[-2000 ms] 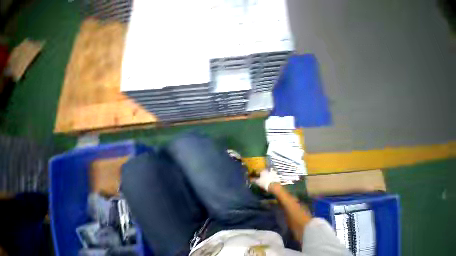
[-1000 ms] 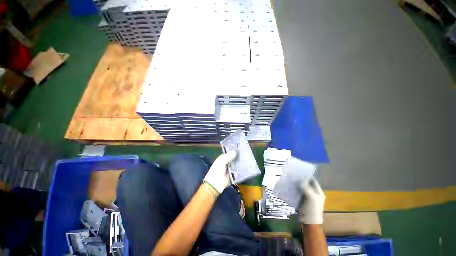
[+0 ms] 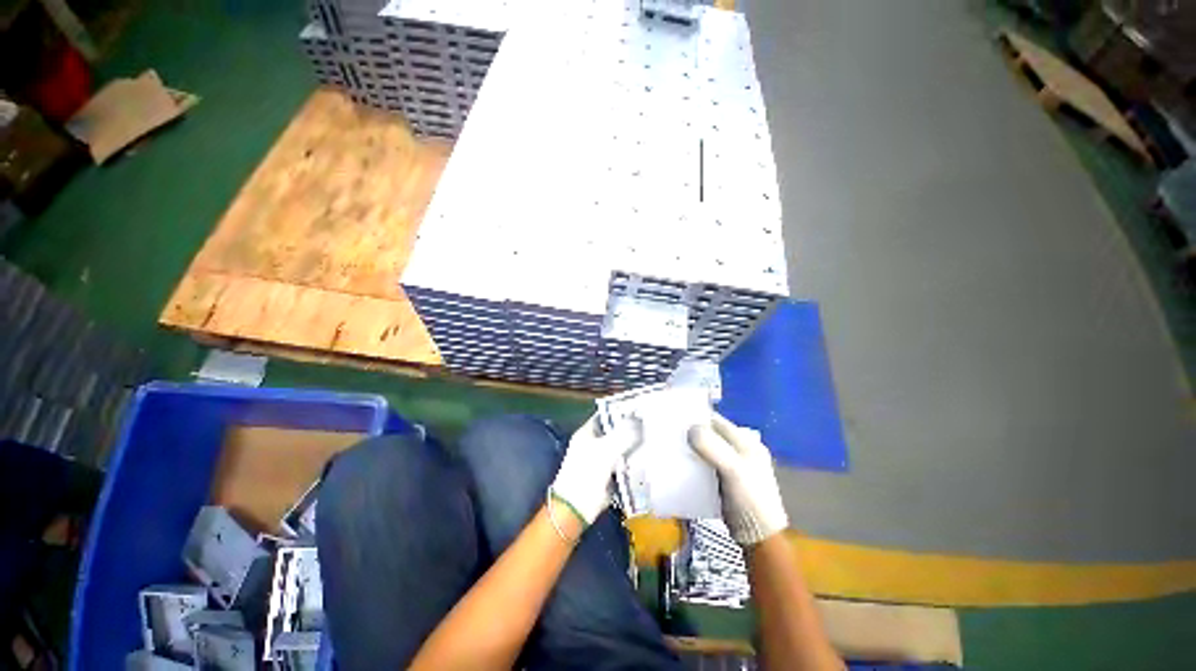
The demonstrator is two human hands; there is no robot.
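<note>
My left hand (image 3: 589,468), in a white glove, holds a grey metal box part (image 3: 632,479) by its left side. My right hand (image 3: 745,480), also gloved, holds a flat pale cover plate (image 3: 678,452) by its right side. The plate overlaps the box part in front of the large stack, and hides much of it. Whether the two are fitted together cannot be told. A pile of pale plates (image 3: 715,564) lies on the floor below my right hand, partly covered.
The large stack (image 3: 590,197) stands on a plywood pallet (image 3: 308,223) ahead. The left blue tote (image 3: 112,524) holds loose grey parts (image 3: 223,551). A blue sheet (image 3: 800,393) lies right of the stack. A cardboard pad (image 3: 892,632) lies at lower right.
My hands were apart, each with one part. They have come together, and the plate now overlaps the box part. The view has shifted, and the right tote is no longer visible.
</note>
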